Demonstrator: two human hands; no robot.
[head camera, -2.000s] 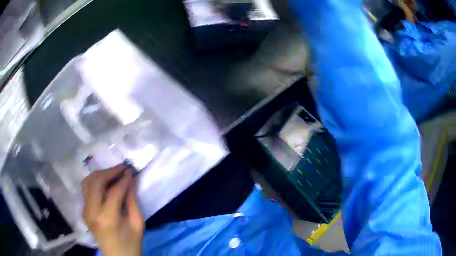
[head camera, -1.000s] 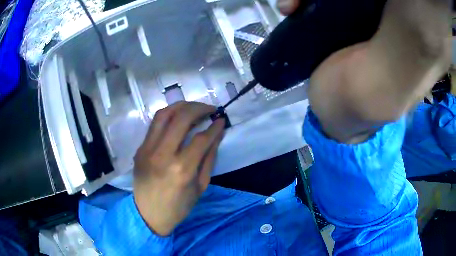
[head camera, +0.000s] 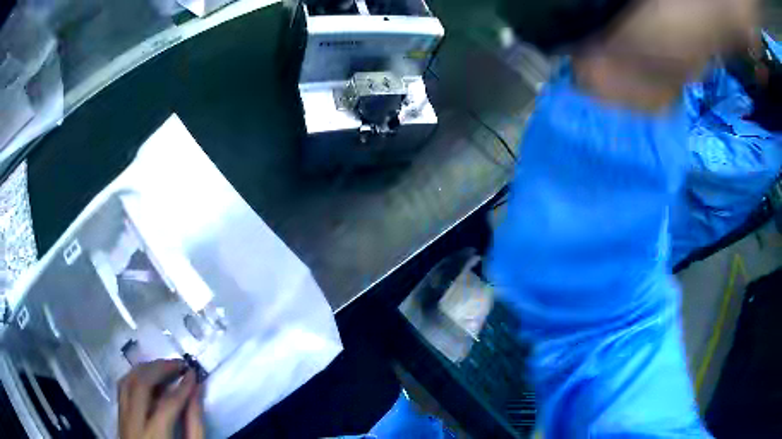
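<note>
The white plastic housing (head camera: 73, 296) lies tilted at the lower left, with a white sheet (head camera: 283, 330) around its near right side. My left hand (head camera: 159, 401) is at the housing's inner edge, its fingertips pinching a small black part (head camera: 194, 367). The lower part of this hand is cut off by the frame. My right hand (head camera: 664, 56) is raised at the top right, blurred, around a dark screwdriver (head camera: 562, 19) that is partly cut off by the top edge. Its bit does not show clearly.
A white-and-black screw feeder (head camera: 369, 53) stands on the dark table (head camera: 257, 184) at top centre. A dark green crate (head camera: 502, 377) with crumpled clear plastic (head camera: 454, 304) sits below the table edge. A person in blue (head camera: 729, 171) is at the right.
The view has swung, bringing the feeder back into sight. My right hand and the screwdriver have moved away from the black part, up and right. My left hand stays at the part.
</note>
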